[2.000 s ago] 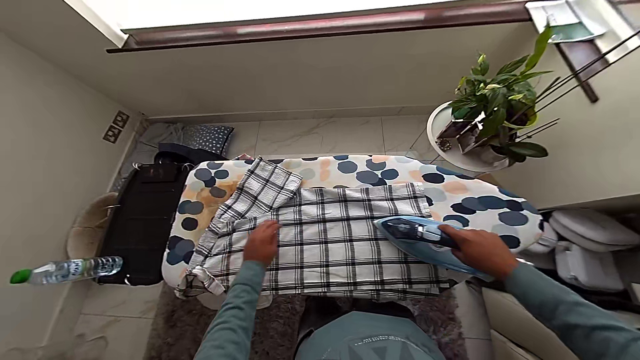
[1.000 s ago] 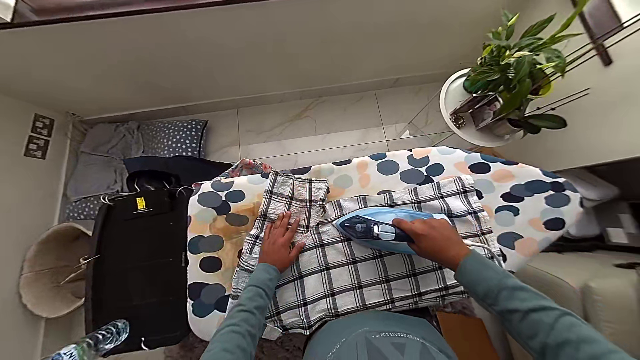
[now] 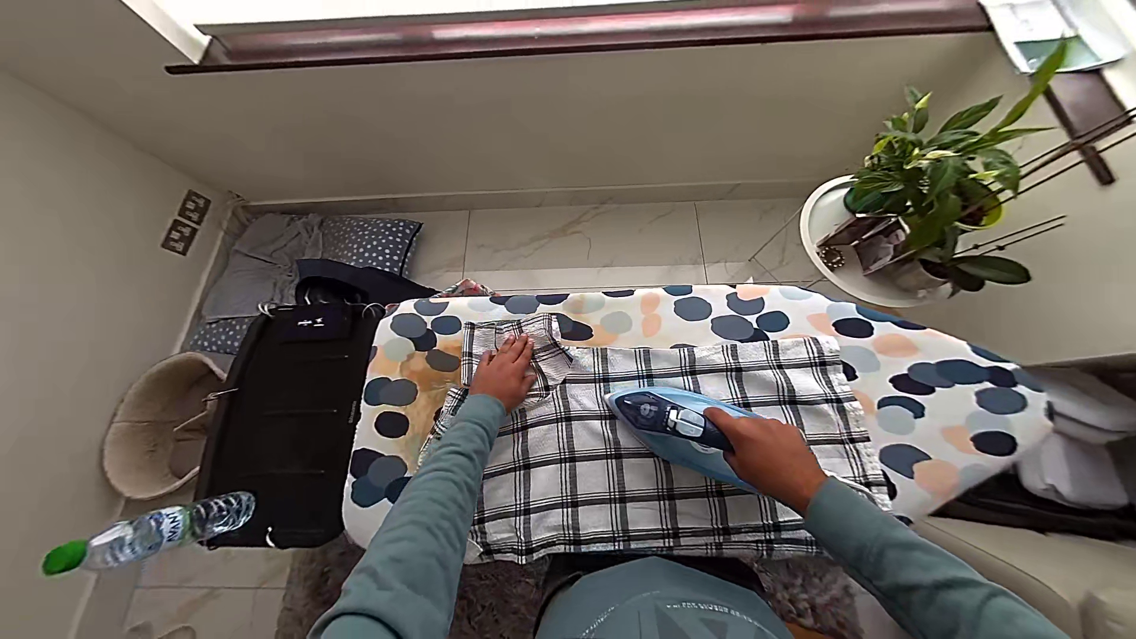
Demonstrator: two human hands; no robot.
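Note:
A white garment with black plaid lines [image 3: 612,479] lies spread over an ironing board with a spotted cover [image 3: 923,355]. My left hand [image 3: 506,373] rests flat, fingers somewhat apart, on the garment's folded upper left part. In my right hand [image 3: 772,453] is the handle of a blue clothes iron [image 3: 679,430], its tip pointing left. The iron lies over the middle of the plaid cloth; its soleplate is hidden.
Left of the board are a black panel [image 3: 297,426], a beige round pet bed [image 3: 133,426] and a plastic water bottle [image 3: 169,531]. A dotted cushion [image 3: 373,244] lies behind. At the upper right stands a round white table [image 3: 821,222] with a potted plant [image 3: 941,169].
Since one second ago the iron has moved right across the cloth, away from my left hand. The left hand is now higher on the folded part. The view has shifted.

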